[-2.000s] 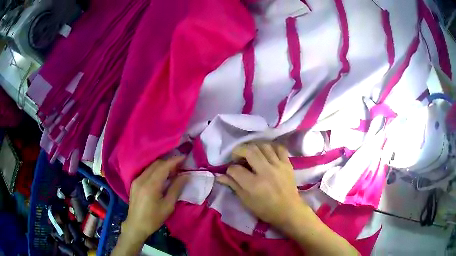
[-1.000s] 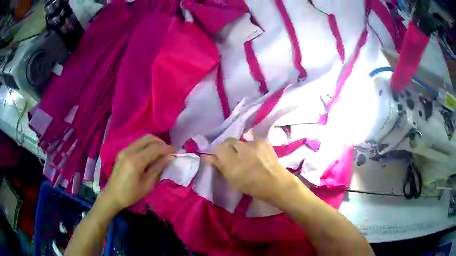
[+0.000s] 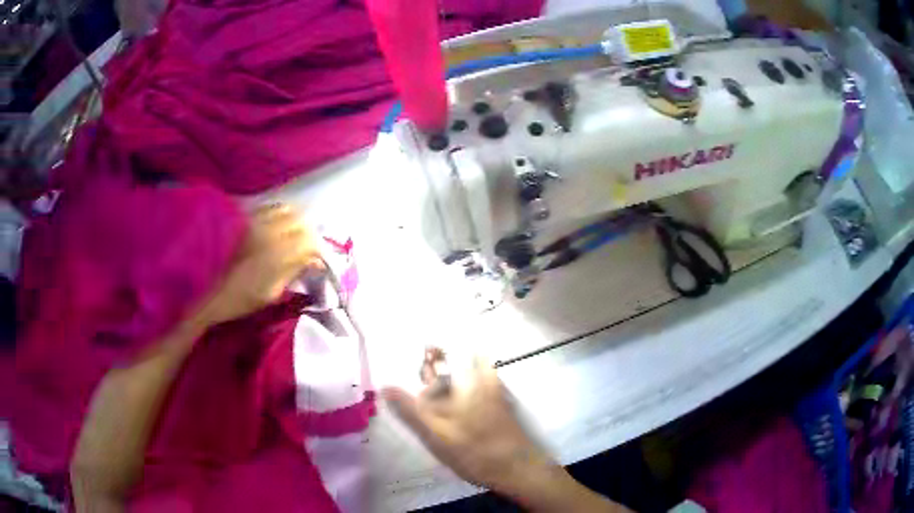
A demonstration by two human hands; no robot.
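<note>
Magenta garment cloth [image 3: 251, 441] with white panels [image 3: 331, 376] and magenta strips lies bunched at the left, over the table's front edge. My left hand [image 3: 266, 255] is blurred and holds the cloth near a white and magenta edge; some cloth covers part of my left forearm. My right hand [image 3: 466, 416] is over the white table [image 3: 591, 401], right of the white panel and apart from it. Its thumb and fingers are apart, its fingertips are washed out by glare, and no held thing shows. The white HIKARI sewing machine [image 3: 621, 150] stands ahead, its needle area empty of cloth.
Black-handled shears [image 3: 692, 263] lie under the machine arm. A bright pink cone [image 3: 411, 60] stands at the machine's left end. More dark magenta cloth [image 3: 241, 100] lies behind at the upper left. A blue crate [image 3: 827, 431] with cloth is at the lower right.
The view has swung right to the machine. The garment now lies to the left, beside my left hand. My right hand has let go of the cloth and moved apart from my left.
</note>
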